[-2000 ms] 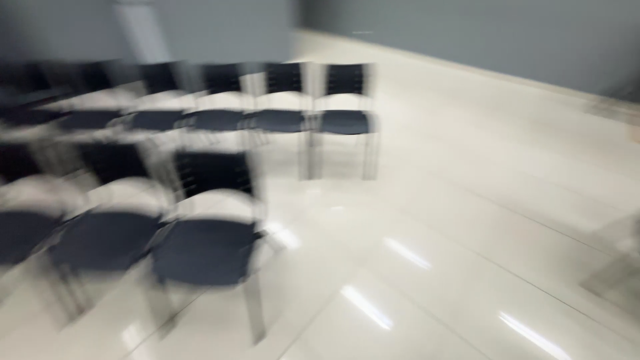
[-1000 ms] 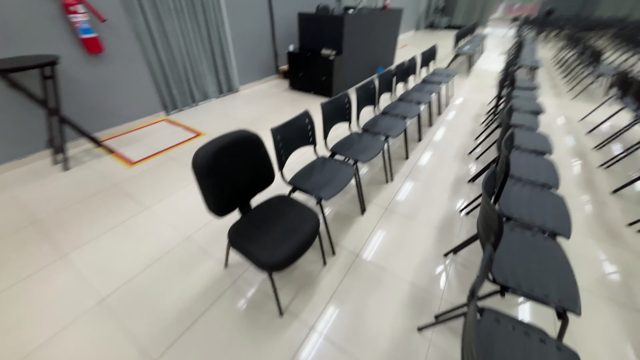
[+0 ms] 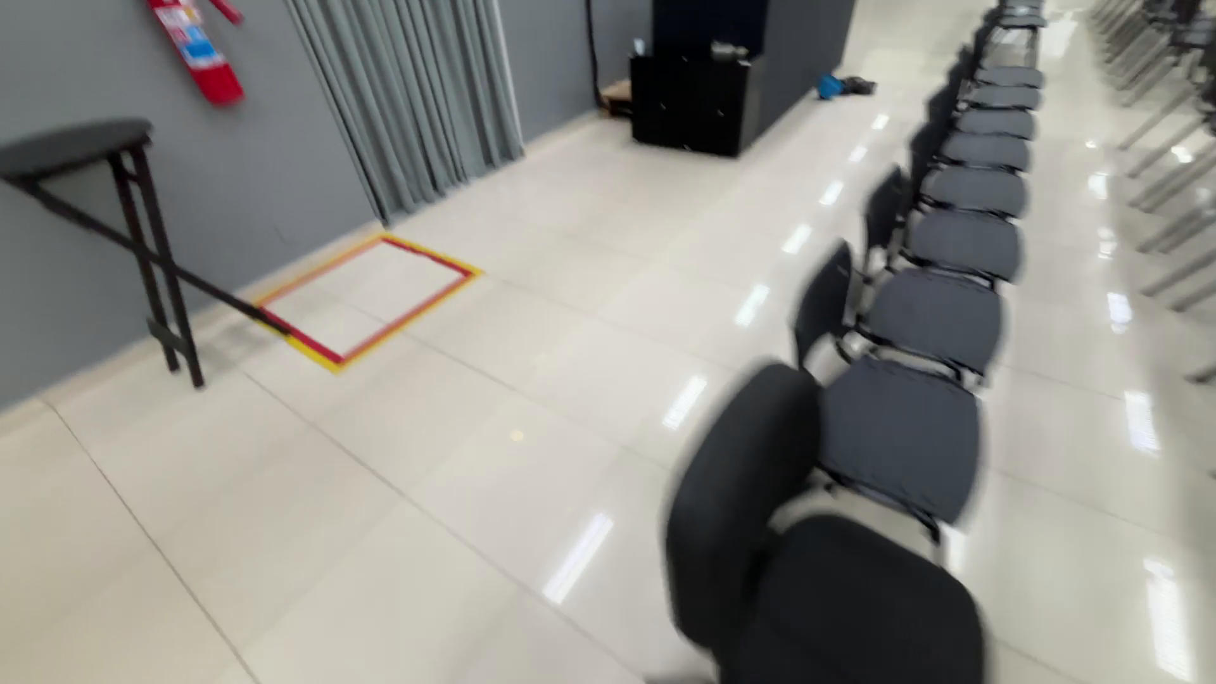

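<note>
Neither my left hand nor my right hand shows in the head view. Nearest to me, at the lower right, stands a black padded chair (image 3: 855, 608), cut off by the bottom edge and slightly blurred. Beyond it a row of dark plastic chairs (image 3: 902, 437) runs away toward the top right, their backs on the left side of the seats. At the left, a folding table with a round dark top (image 3: 76, 147) stands on crossed legs beside the grey wall.
A red fire extinguisher (image 3: 199, 52) hangs on the wall above a floor square of red and yellow tape (image 3: 408, 318). Grey curtains (image 3: 418, 104) hang beside it. A black cabinet (image 3: 689, 104) stands farther back, with a blue item (image 3: 829, 87) on the floor nearby. More chairs (image 3: 1178, 180) line the right edge.
The view has swung widely from other chair rows to this wall side. Since one second ago, the black padded chair has shifted to the lower right of the view and appears nearer.
</note>
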